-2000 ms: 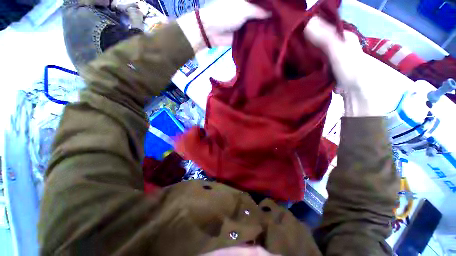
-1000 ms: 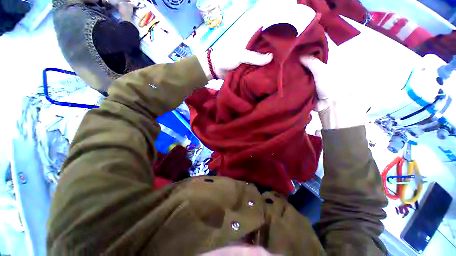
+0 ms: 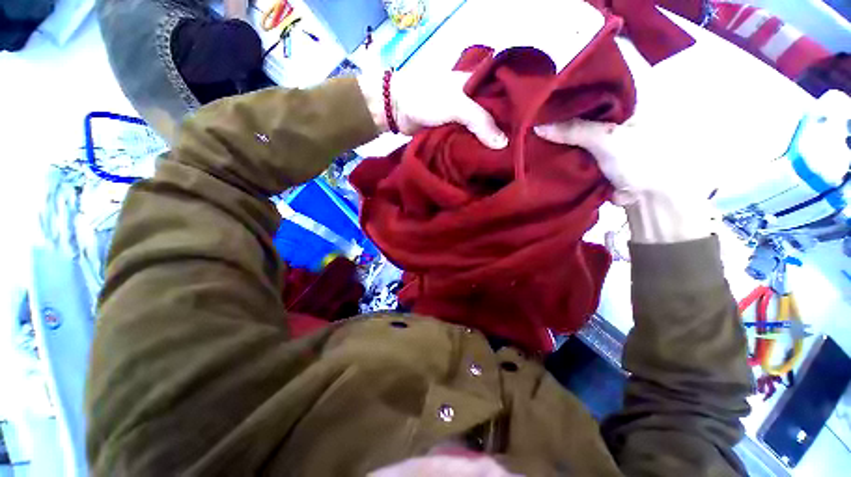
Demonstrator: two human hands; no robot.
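A dark red garment (image 3: pixel 495 224) hangs bunched in the middle, over the front table edge and in front of my chest. My left hand (image 3: pixel 443 107) grips its upper left part, with the thumb on top of the cloth. My right hand (image 3: pixel 592 149) grips the upper right part, and its thumb points at the left thumb. A raised seam or edge runs between the two thumbs. The fingers of both hands are partly hidden by the cloth. A rounded opening shows above the hands.
A white sewing machine (image 3: pixel 793 177) is at the right. Scissors (image 3: pixel 779 326) and a black smartphone (image 3: pixel 807 401) lie at the lower right. A blue bin (image 3: pixel 317 219) with dark red cloth is below left. Striped cloth (image 3: pixel 770 37) lies far right. Another person's sleeve (image 3: pixel 140 56) shows upper left.
The garment was held up and stretched out at first, then gathered into a bunch lower down. Since one second ago, my hands have drawn closer together, with the thumbs now near each other at the seam.
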